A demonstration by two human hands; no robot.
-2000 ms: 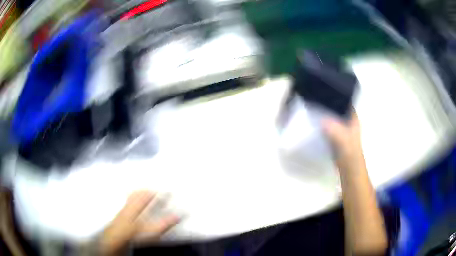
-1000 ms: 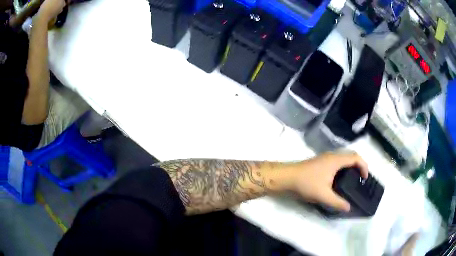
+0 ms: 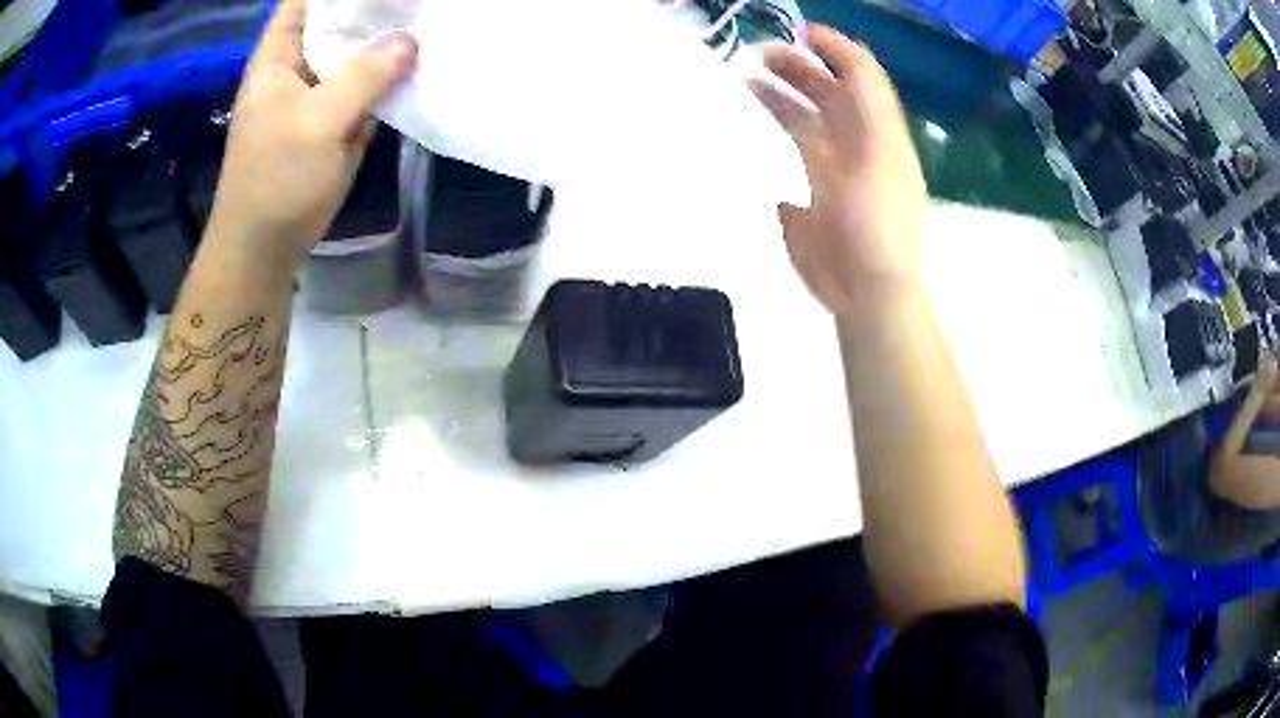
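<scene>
A black rounded plastic housing (image 3: 625, 372) stands on the white bench in front of me, with short ridges along the far edge of its top. A thin white protective bag (image 3: 590, 98) is held up beyond it. My left hand (image 3: 302, 147) grips the bag's left part, thumb on top. My right hand (image 3: 849, 190) is at the bag's right edge with fingers apart and slightly curled; whether the fingertips touch the bag is unclear. Neither hand touches the housing.
Two units in translucent wraps (image 3: 480, 246) stand just left of the housing. Several black units (image 3: 91, 267) stand in a row at the left, by a blue bin (image 3: 169, 42). A green surface (image 3: 969, 140) lies at far right. A person's arm (image 3: 1247, 449) shows at the right edge.
The view has swung right. My left hand has let go of the black housing, which now stands on the bench, and holds the white bag. My right hand has come fully into view.
</scene>
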